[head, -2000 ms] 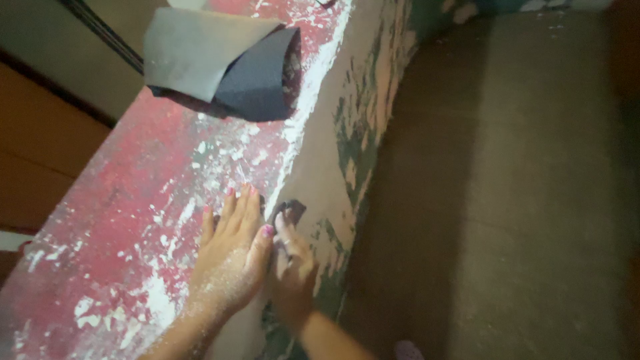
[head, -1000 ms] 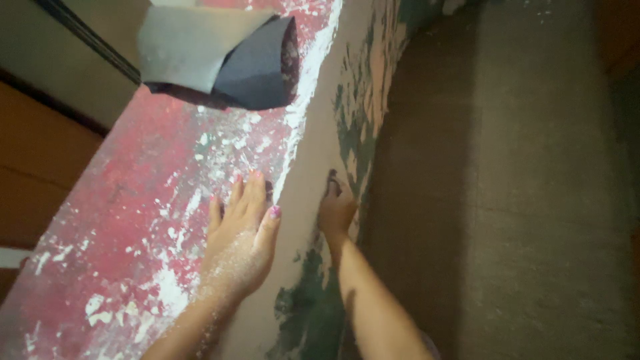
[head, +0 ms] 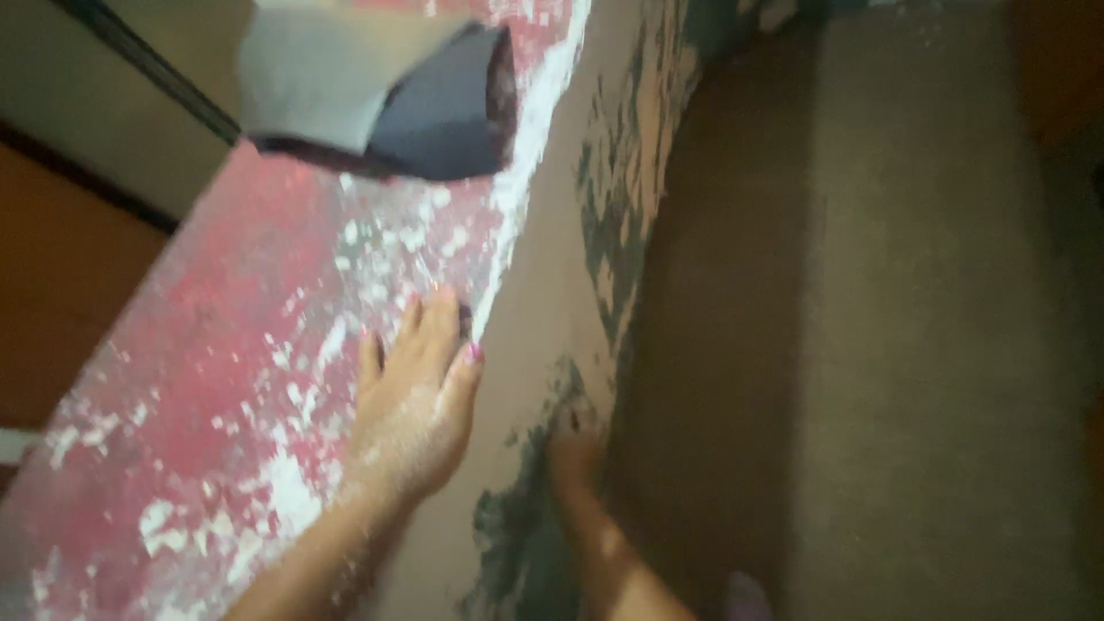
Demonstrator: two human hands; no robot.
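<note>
My left hand [head: 414, 405], dusted with white powder, rests palm down on the red painted ledge [head: 216, 319], its fingers spread beside the white-chipped edge. On the side face of the low wall [head: 517, 345], patchy in beige and dark green, is my right hand [head: 576, 431]. It is blurred, and whether it holds the small dark piece seen earlier cannot be told. Beyond my left hand, a folded sheet of what looks like sandpaper [head: 444, 112], grey-tan on one side and dark on the other, lies on the ledge.
White paint flakes [head: 289, 492] and dust are scattered over the ledge. A brown floor [head: 914, 345] lies below the wall on the right, with a darker strip along its foot. A dark bar [head: 155, 69] and an orange-brown surface [head: 78, 276] are at the left.
My right hand has moved from beside my left hand, out over the wall's side face, then down it towards me. My left hand stays on the ledge near the edge.
</note>
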